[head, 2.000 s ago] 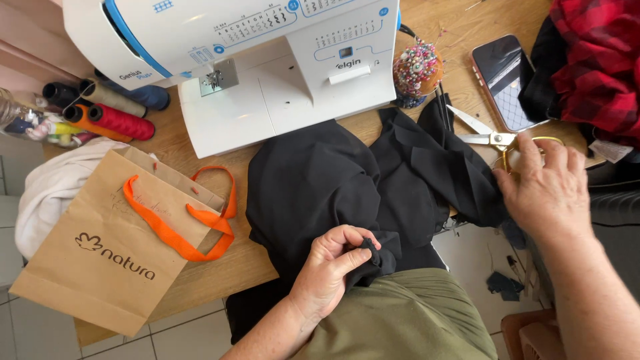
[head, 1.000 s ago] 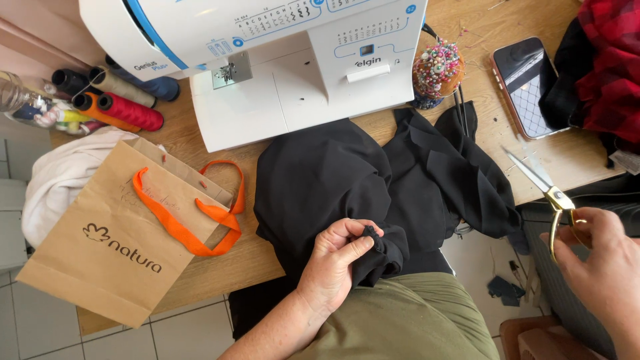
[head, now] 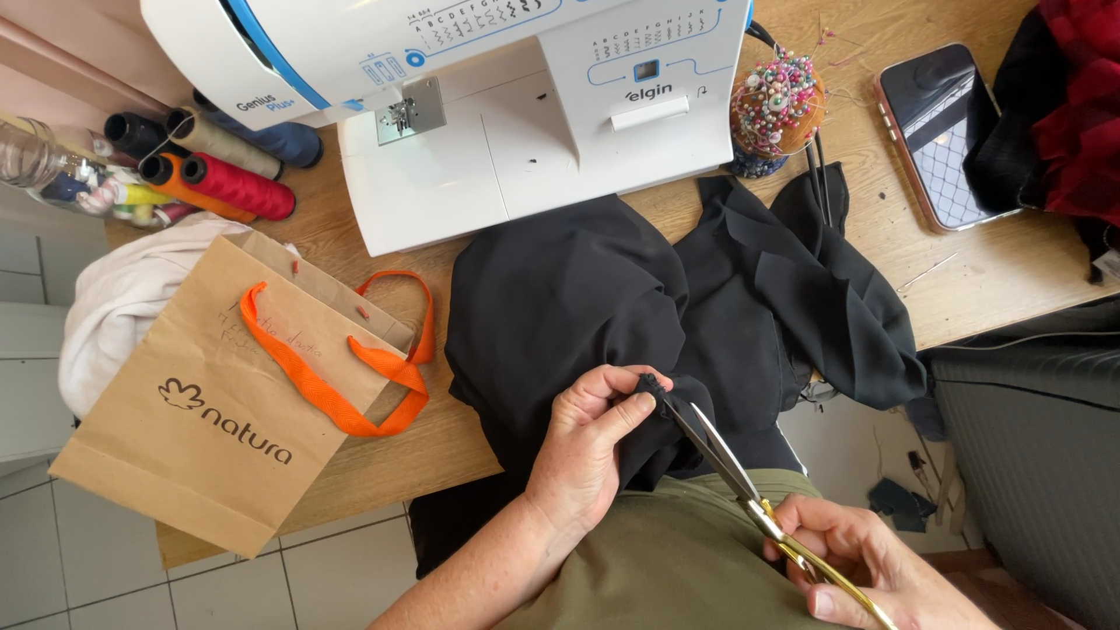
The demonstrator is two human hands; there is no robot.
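Black fabric [head: 560, 289] drapes over the table's front edge and onto the lap. My left hand [head: 591, 433] pinches a gathered edge of it between thumb and fingers. In my right hand [head: 844, 556] are gold-handled scissors [head: 759, 514], fingers in the handles. Their blades are slightly apart, with the tips at the pinched edge just right of my left thumb. Whether fabric lies between the blades cannot be told.
An Elgin sewing machine [head: 455, 188] stands behind the fabric. Right of it are a pincushion [head: 777, 109], a phone [head: 941, 140] and red-and-black cloth [head: 1081, 114]. A paper bag [head: 201, 394], white cloth [head: 105, 306] and thread spools [head: 241, 185] lie left.
My right hand reached the scissors on the table, lifted them off the right side and brought them to the fabric at my left hand. My left hand keeps its pinch.
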